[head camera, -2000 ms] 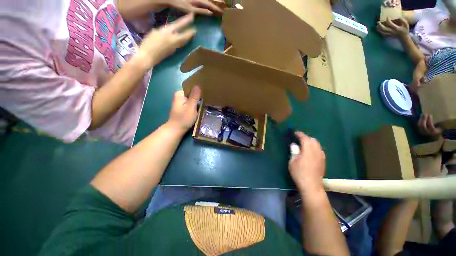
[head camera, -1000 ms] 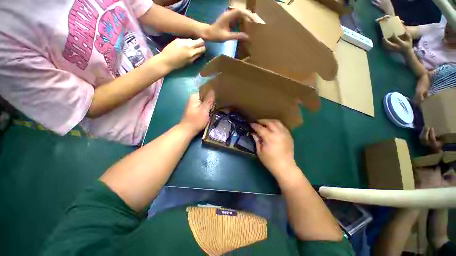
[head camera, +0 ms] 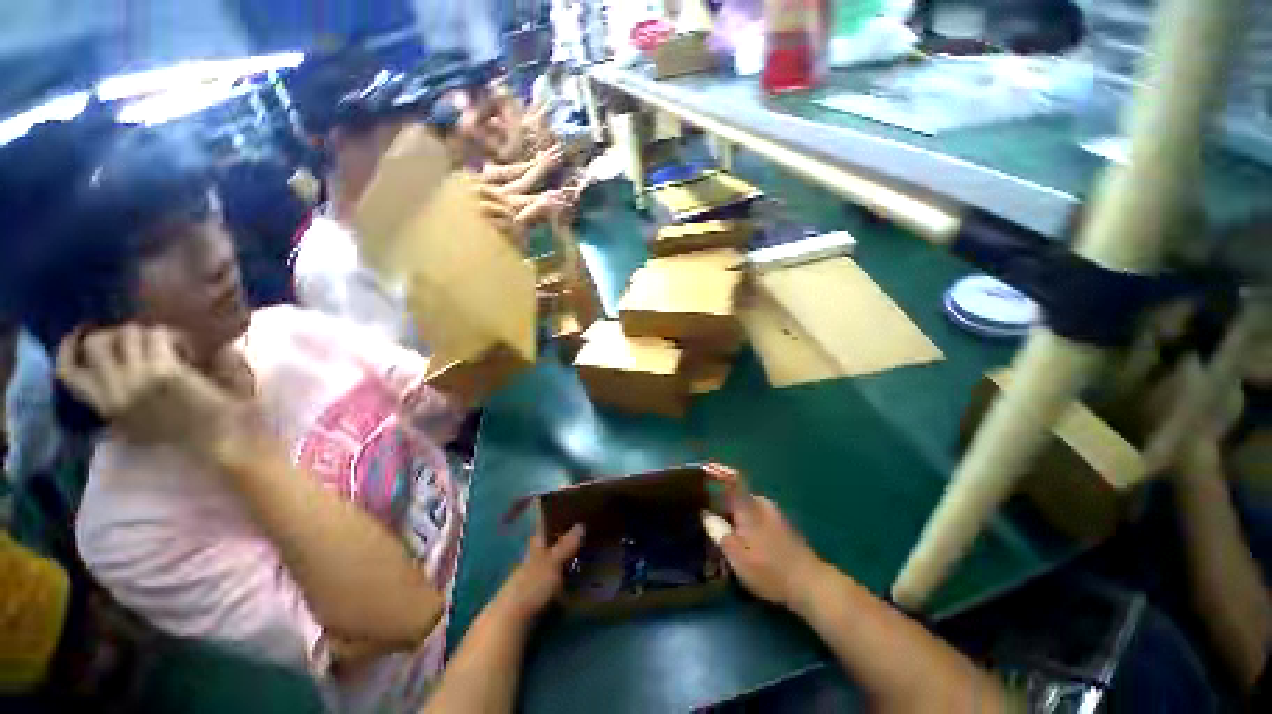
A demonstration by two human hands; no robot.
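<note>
An open brown mailer box (head camera: 628, 511) lies on the green bench in front of me, its lid raised at the far side. Dark parts (head camera: 645, 564) lie inside; blur hides their details. My left hand (head camera: 541, 569) holds the box's left side, thumb at the inner edge. My right hand (head camera: 751, 541) holds the right side near the lid, a small white cover on its thumb.
Brown cartons (head camera: 681, 300) are stacked beyond the box, beside a flat cardboard sheet (head camera: 841, 318) and a white power strip (head camera: 802, 251). A round white disc (head camera: 993, 304) and a cream pipe frame (head camera: 963, 481) are at right. A person in pink (head camera: 265, 474) sits at left.
The view has lifted and shows more of the hall. My right hand has moved from inside the box to its right side. The neighbour's open box is now raised off the bench at left.
</note>
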